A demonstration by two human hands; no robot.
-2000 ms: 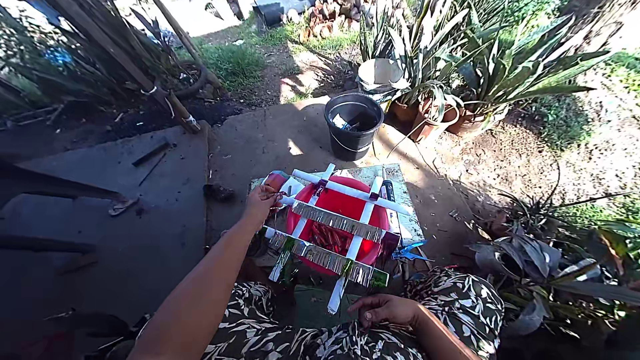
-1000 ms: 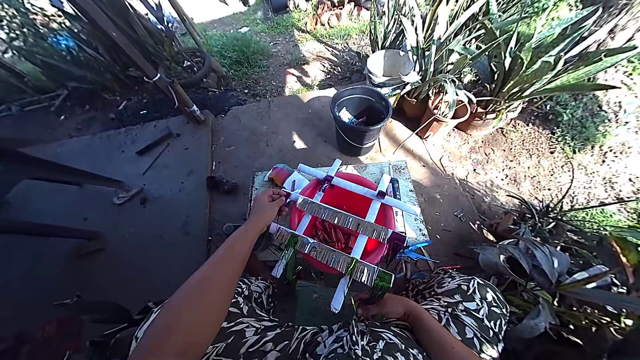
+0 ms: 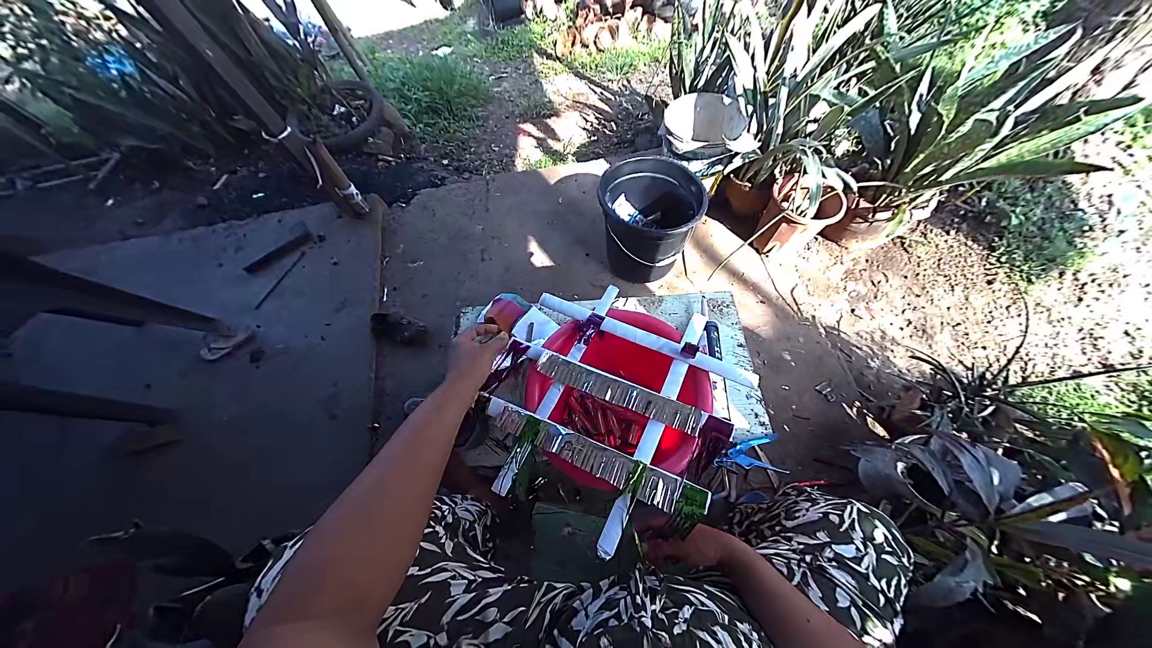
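Observation:
A lattice of white rods (image 3: 648, 340), wound in places with silver, purple and green foil, lies across a red plastic basin (image 3: 630, 351). Red foil strips (image 3: 598, 421) are inside the basin, which rests on a small worn table (image 3: 740, 335). At the lattice's left end my left hand (image 3: 477, 353) has its fingers pinched together against a rod end; what it grips is too small to tell. Below the near right corner, beside green foil (image 3: 691, 502), my right hand (image 3: 688, 544) is in shadow with its fingers partly hidden. Blue-handled scissors (image 3: 749, 453) lie at the basin's right.
Beyond the table stands a black bucket (image 3: 650, 256) with a wire handle and something inside. Potted plants (image 3: 792, 216) and a white bucket (image 3: 704, 126) are behind it. A wooden post (image 3: 337, 184) leans at the left. Dry leafy plants (image 3: 967, 477) crowd the right side.
My right hand has moved from beside my lap in toward the green foil at the near right corner of the lattice. My left hand stays at the left end.

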